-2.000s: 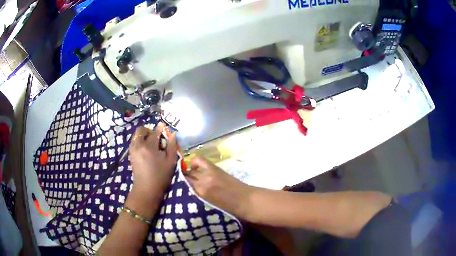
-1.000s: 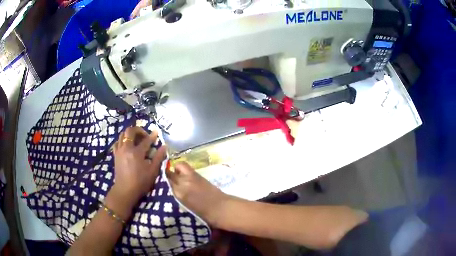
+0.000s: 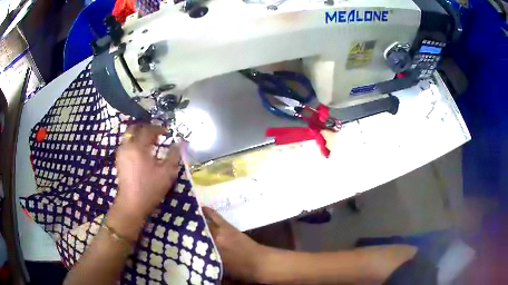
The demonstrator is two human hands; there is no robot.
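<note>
The navy patterned fabric (image 3: 186, 242) with cream clover shapes lies under the left end of the white sewing machine (image 3: 250, 39) and hangs towards me. A white edging runs along its right edge. My left hand (image 3: 146, 170) lies on the fabric just in front of the presser foot (image 3: 171, 125), fingers spread, fingertips partly hidden by the machine head. My right hand (image 3: 225, 242) is at the fabric's right edge near the table's front, lower down; its fingertips are partly behind the edge and seem to pinch it. An orange-red spot (image 3: 41, 134) shows on the fabric at left.
Dark blue-handled scissors (image 3: 285, 94) with a red strip (image 3: 295, 135) tied on lie under the machine arm. A control panel (image 3: 430, 55) is at the right end. Yellow tape (image 3: 220, 172) marks the white table (image 3: 345, 161). Red patterned fabric (image 3: 125, 8) shows behind the machine.
My right hand has moved down along the fabric's edge, away from the needle. My left hand has stayed near the foot, shifting slightly left. Red patterned fabric now shows behind the machine.
</note>
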